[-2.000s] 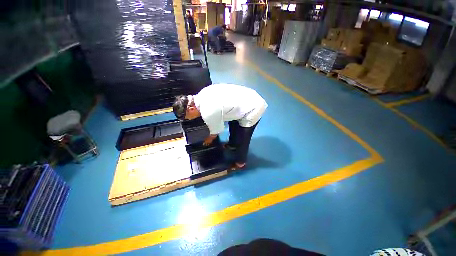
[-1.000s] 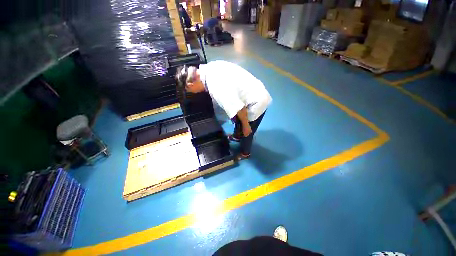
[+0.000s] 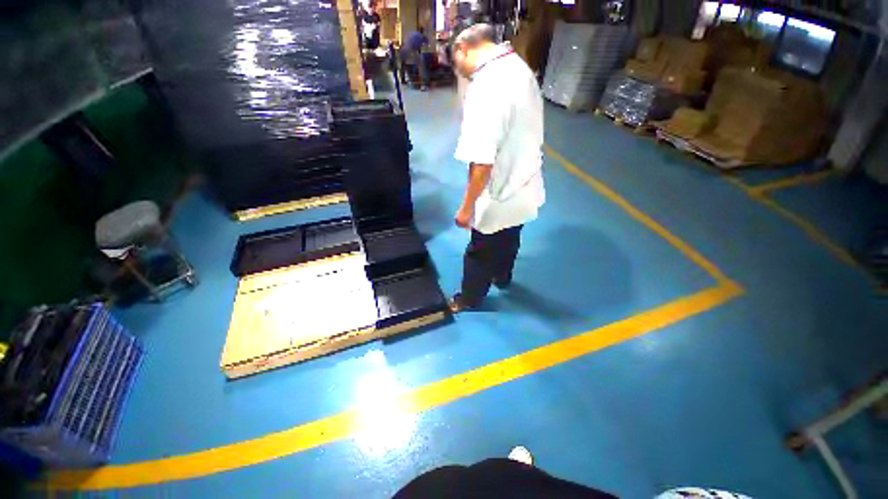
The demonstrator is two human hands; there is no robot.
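Neither of my hands can be made out; a white patterned patch at the bottom edge, right of centre, is too cut off to name. In front of me a low pallet (image 3: 292, 317) with a pale tan top lies on the blue floor. Black housings (image 3: 409, 295) lie along its right side, and more (image 3: 297, 246) lie along its back edge. A tall black stack (image 3: 375, 161) stands at the pallet's back right corner. A person in a white shirt (image 3: 506, 146) stands upright just right of the pallet, arm hanging down.
A blue crate of dark parts (image 3: 97, 385) is at the left, with a grey stool (image 3: 131, 226) behind it. A wrapped black stack (image 3: 263, 107) stands behind the pallet. Cartons (image 3: 759, 117) are at the back right. A pale metal frame (image 3: 847, 419) is at the lower right.
The person in white has straightened up from bending over the housings and moved their hand away. My view has shifted slightly.
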